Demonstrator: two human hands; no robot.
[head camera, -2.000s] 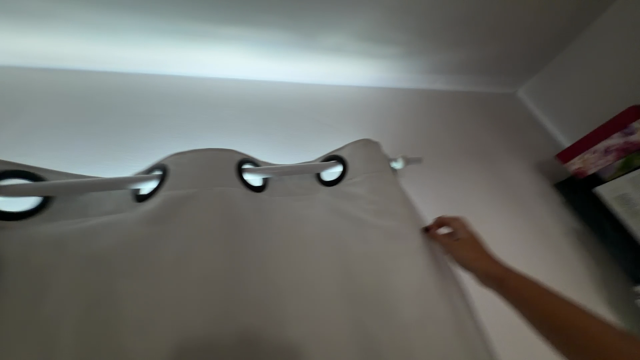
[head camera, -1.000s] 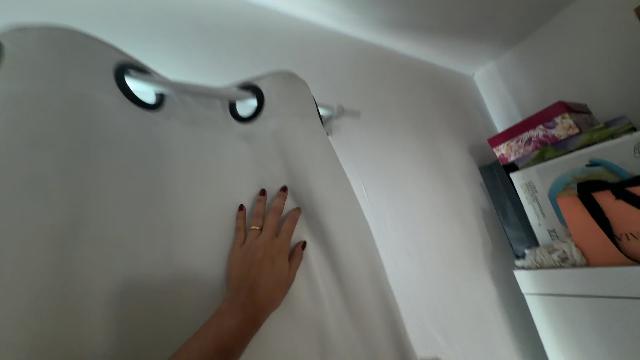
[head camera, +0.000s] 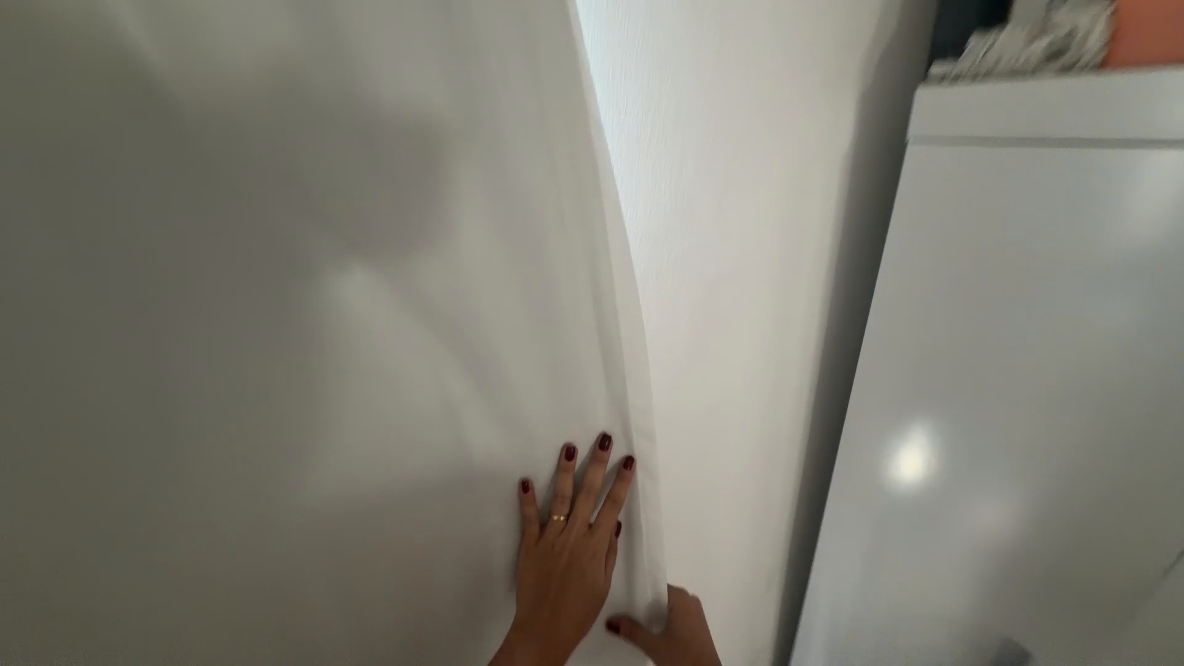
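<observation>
A light-coloured fabric curtain (head camera: 370, 305) fills the left and middle of the view, its hemmed side edge running down in front of the wall. My left hand (head camera: 569, 555), with a ring and dark red nails, lies flat on the curtain with its fingers spread, just left of that edge. Lower and to the right, my right hand (head camera: 675, 629) pinches the curtain's edge, thumb on the front and fingers behind it. Part of the right hand is cut off by the bottom of the view.
A pale wall (head camera: 731, 324) shows beside the curtain. To the right stands a glossy white cabinet or appliance (head camera: 999, 370), with a crumpled whitish item (head camera: 1045, 42) and an orange bag (head camera: 1147, 32) on top. A narrow shadowed gap separates it from the wall.
The view has tilted down, so the rod and the eyelets are out of sight. My left hand remains spread on the curtain, now near its edge. My right hand has come into view at that edge.
</observation>
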